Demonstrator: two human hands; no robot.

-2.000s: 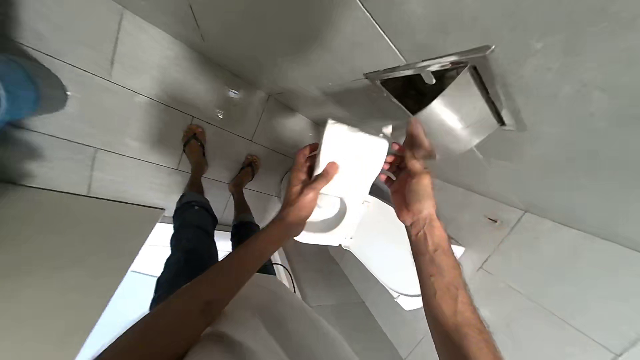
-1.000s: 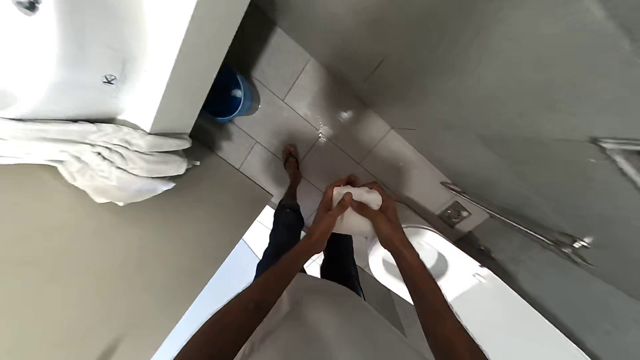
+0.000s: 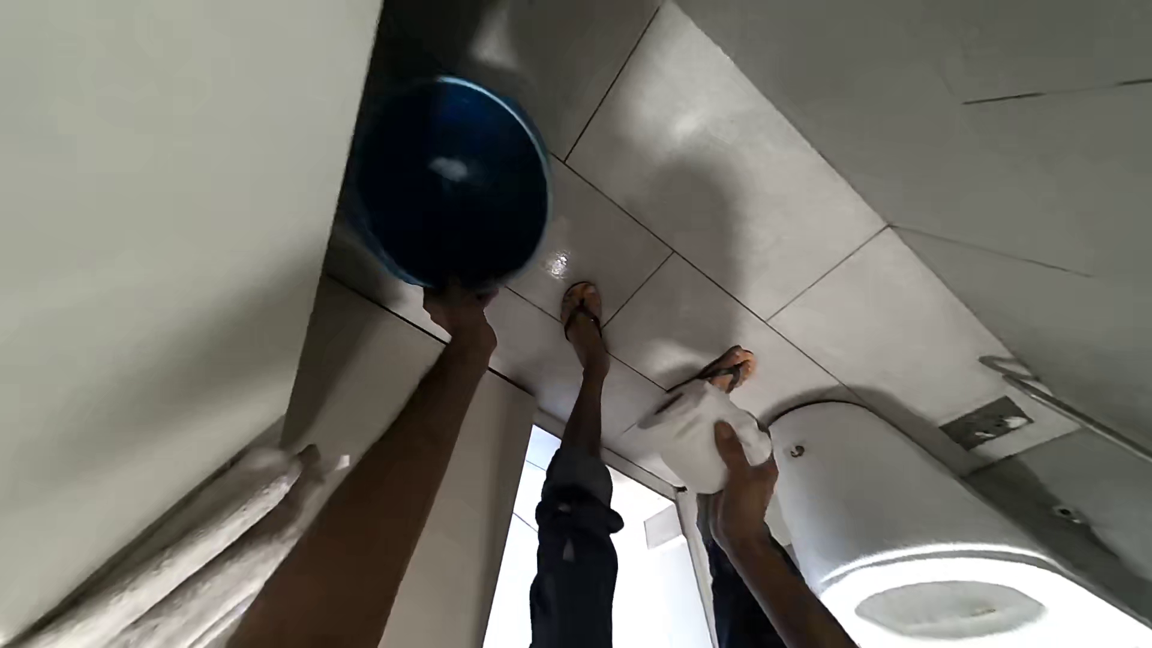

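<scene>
My left hand (image 3: 459,310) grips the near rim of a blue plastic bucket (image 3: 537,180), whose open top faces me; a small pale spot shows inside it. The fingertips are partly hidden in shadow at the rim. My right hand (image 3: 742,490) holds a white toilet paper roll (image 3: 697,441) above the floor, with the thumb on its side and a loose flap at its left. The roll is to the left of the white toilet (image 3: 864,486).
Grey floor tiles (image 3: 693,288) surround my sandalled feet. White towels (image 3: 216,549) hang at the lower left beside a pale panel (image 3: 180,180). A metal bar (image 3: 1071,405) and a floor drain (image 3: 985,423) are at the right. A bright doorway (image 3: 639,540) lies below.
My left hand has left the paper roll and taken hold of the blue bucket. My right hand still holds the roll. The view has swung over to the bucket.
</scene>
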